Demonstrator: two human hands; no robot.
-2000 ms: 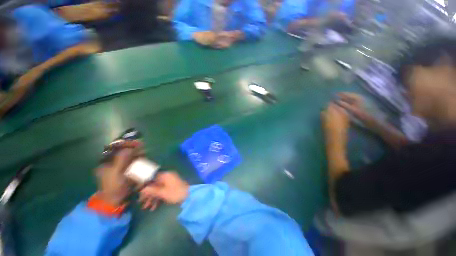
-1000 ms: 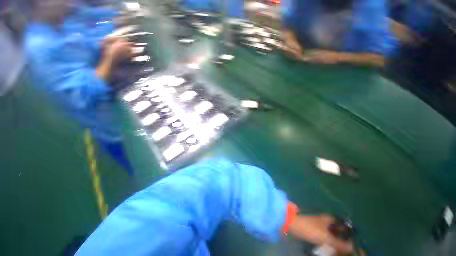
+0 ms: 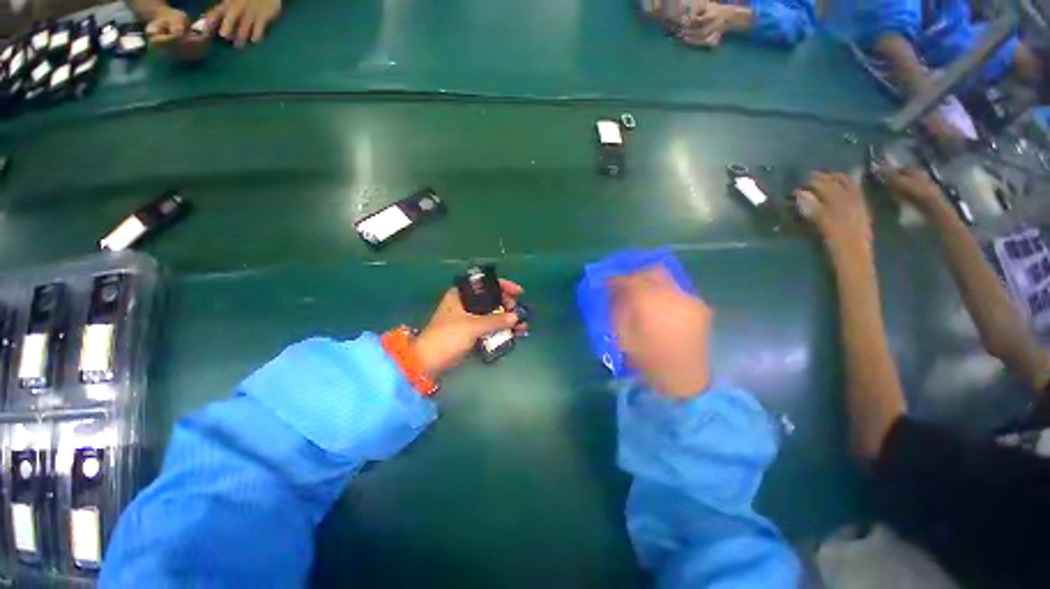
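Note:
My left hand (image 3: pixel 466 322), with an orange band at the wrist, holds a dark phone (image 3: pixel 479 290) upright over the green bench. A second phone-like piece with a white rectangle (image 3: pixel 496 342) shows just below it, at my fingers. My right hand (image 3: pixel 666 331) is blurred and lies over the blue bin (image 3: pixel 599 301), covering much of it. A white ring (image 3: pixel 608 361) shows at the bin's lower left. Whether my right fingers hold anything cannot be told.
Phones lie on the green bench (image 3: pixel 276 311) beyond my hands, one near centre (image 3: pixel 400 217). A clear blister tray (image 3: pixel 144 397) with phones is at left. Another person's bare arms (image 3: pixel 858 276) reach in at right. More workers' hands (image 3: pixel 702 21) are across the bench.
The view has swung back from the left, where the blister tray was central. My right hand, not visible one second ago, is now over the blue bin. My left hand is now near the middle.

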